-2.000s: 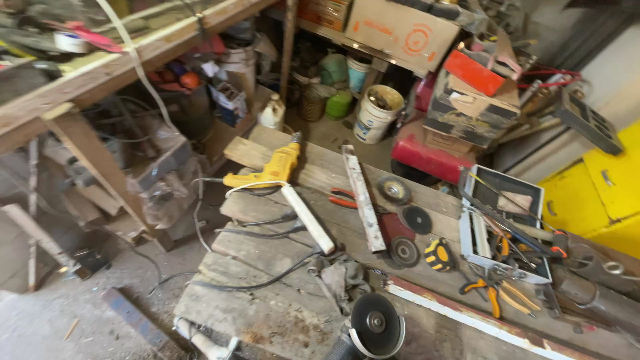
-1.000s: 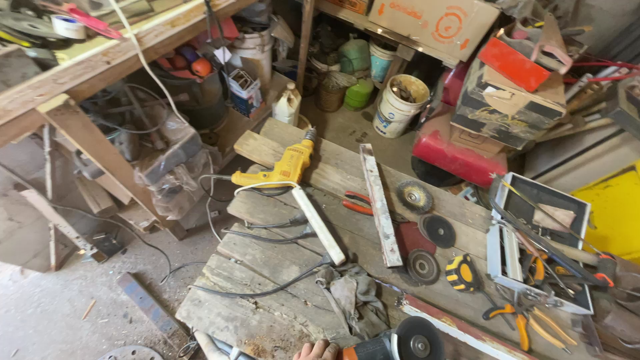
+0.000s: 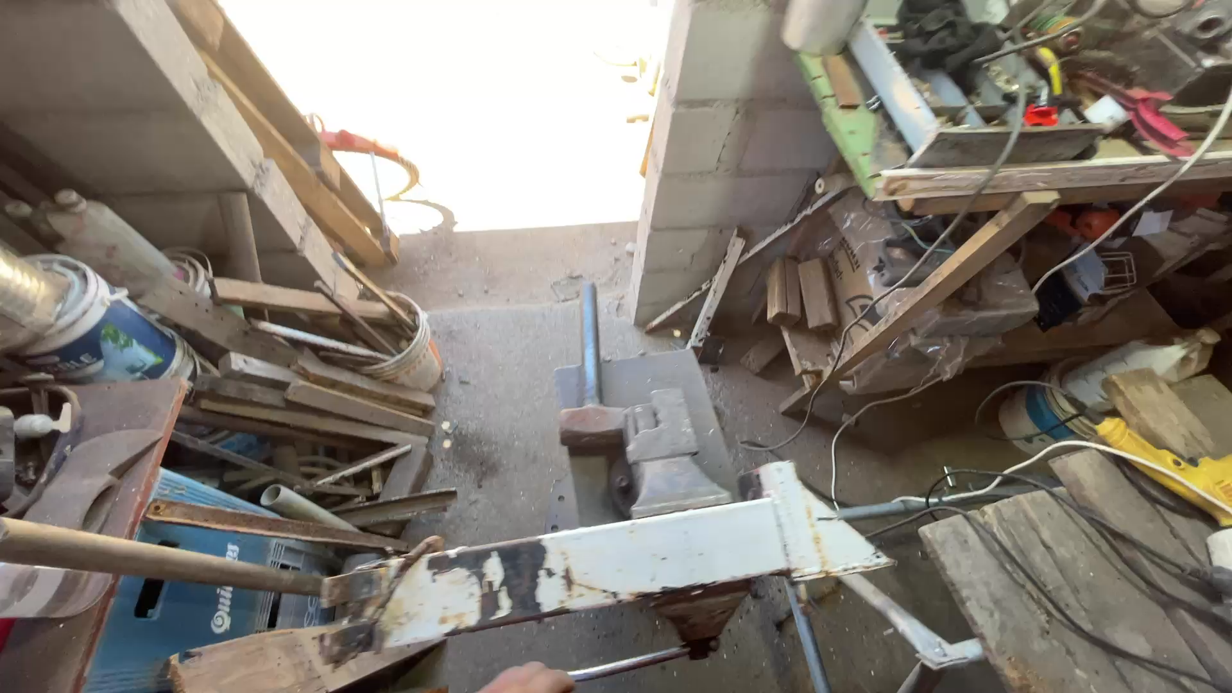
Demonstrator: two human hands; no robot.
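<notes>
Only the top of my left hand (image 3: 527, 679) shows at the bottom edge, its fingers curled at the end of a thin metal rod (image 3: 630, 664); most of it is cut off. My right hand is out of view. Above the rod, a white-painted, rusty metal beam (image 3: 664, 553) runs across, with an angled plate (image 3: 818, 529) at its right end. Behind the beam stands a worn metal bench vise (image 3: 669, 452). A hammer (image 3: 592, 426) with a blue handle lies beside the vise, its head near the vise body.
Left are a wooden handle (image 3: 164, 558), a blue plastic crate (image 3: 192, 606), scrap wood (image 3: 346, 409) and a bucket (image 3: 414, 356). Right are a plank table (image 3: 1049, 577), trailing cables and a yellow drill (image 3: 1169, 467). A cluttered workbench (image 3: 1020, 178) stands at upper right, beside a block wall (image 3: 731, 173).
The view has swung left, from the plank table to the vise and beam. A hand was at an angle grinder one second ago; the grinder is no longer in view.
</notes>
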